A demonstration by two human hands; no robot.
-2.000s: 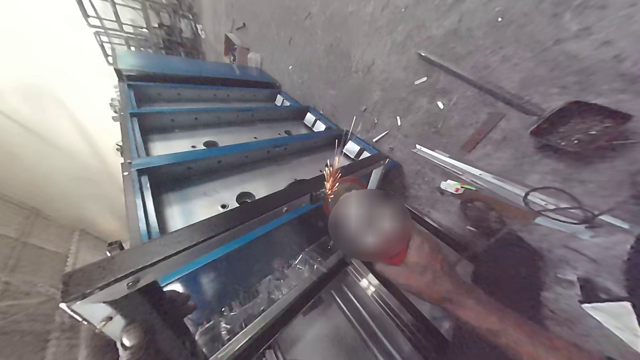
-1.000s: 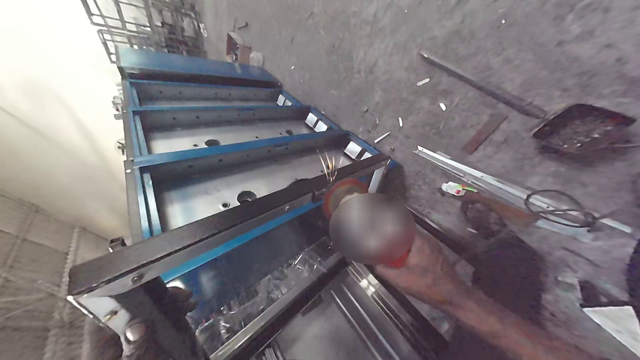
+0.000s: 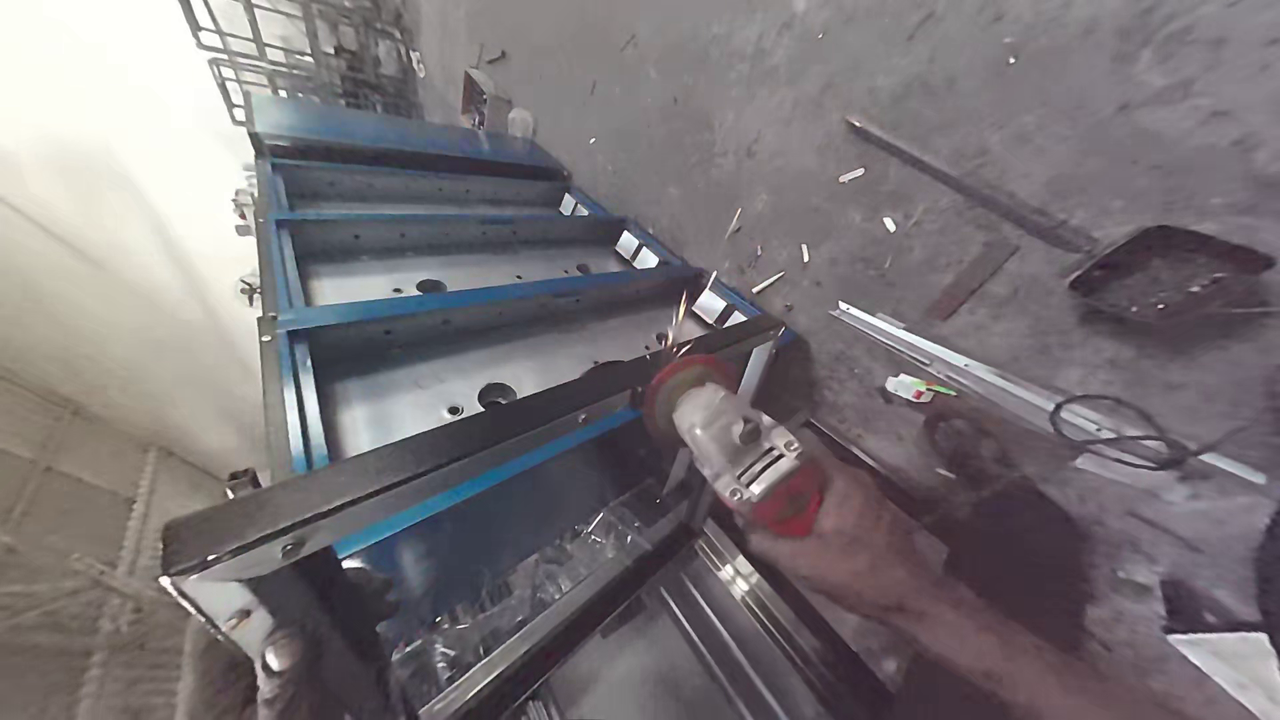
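Observation:
My right hand [image 3: 850, 540] is closed around the red body of an angle grinder [image 3: 745, 440], right of centre. The grinder's disc meets a dark metal bar [image 3: 450, 430] that runs across a blue steel frame [image 3: 370, 305], and a few sparks rise at the contact. At the lower left my left hand [image 3: 285, 650] grips the near corner of the bar's frame, its fingers partly lost in shadow. Behind the bar lie steel panels with round holes, between blue crosspieces.
On the concrete floor at the right lie a long-handled dustpan [image 3: 1165, 275], light metal strips [image 3: 960, 365], a looped black cable [image 3: 1120, 435] and a flat rusty bar [image 3: 972, 280]. Clear plastic wrap [image 3: 600, 540] lies inside the frame. Metal racks [image 3: 330, 50] stand at the far left.
The spray of sparks, brighter and orange two seconds ago, is thinner now. Both hands remain in about the same places.

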